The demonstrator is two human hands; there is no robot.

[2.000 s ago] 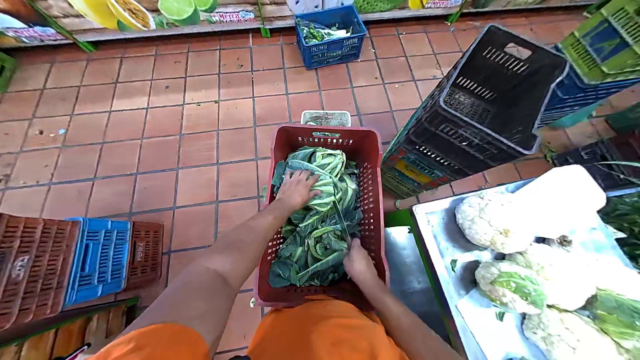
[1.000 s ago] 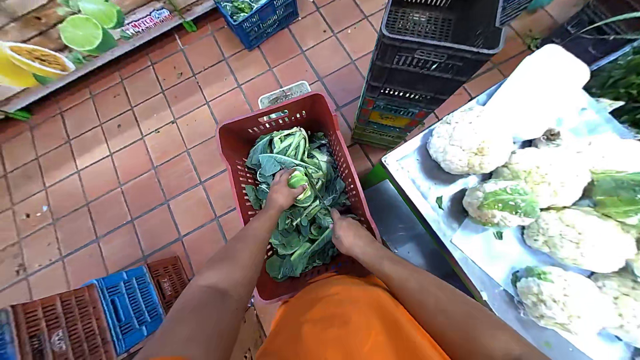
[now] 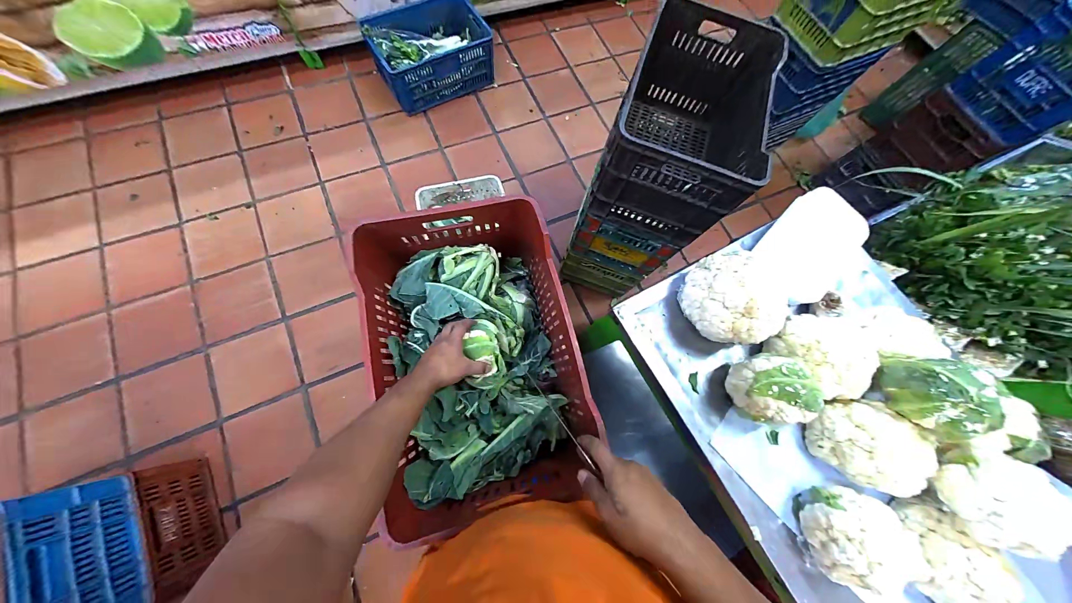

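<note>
A red plastic crate [image 3: 563, 335] full of cauliflower leaves [image 3: 469, 444] stands in front of me. My left hand [image 3: 452, 356] grips a cauliflower head wrapped in pale green leaves [image 3: 483, 350], lying on the leaves near the crate's middle. My right hand [image 3: 624, 494] is at the crate's near right edge, closed around the handle of a knife [image 3: 569, 429]. Its thin blade points up and left over the leaves, toward the cauliflower; whether its tip touches anything cannot be told.
At the right, several cauliflowers [image 3: 871, 448] lie on a metal table [image 3: 670, 335], with leafy greens [image 3: 988, 251] beyond. A stack of black crates [image 3: 695, 180] stands behind it. A blue crate [image 3: 435, 71] is on the floor ahead; blue [image 3: 79, 540] and brown crates [image 3: 177, 519] are at lower left.
My left hand has gone from resting flat on the leaves to gripping the cauliflower. My right hand has drawn back to the crate's near right edge, and the knife blade now shows. The view has shifted.
</note>
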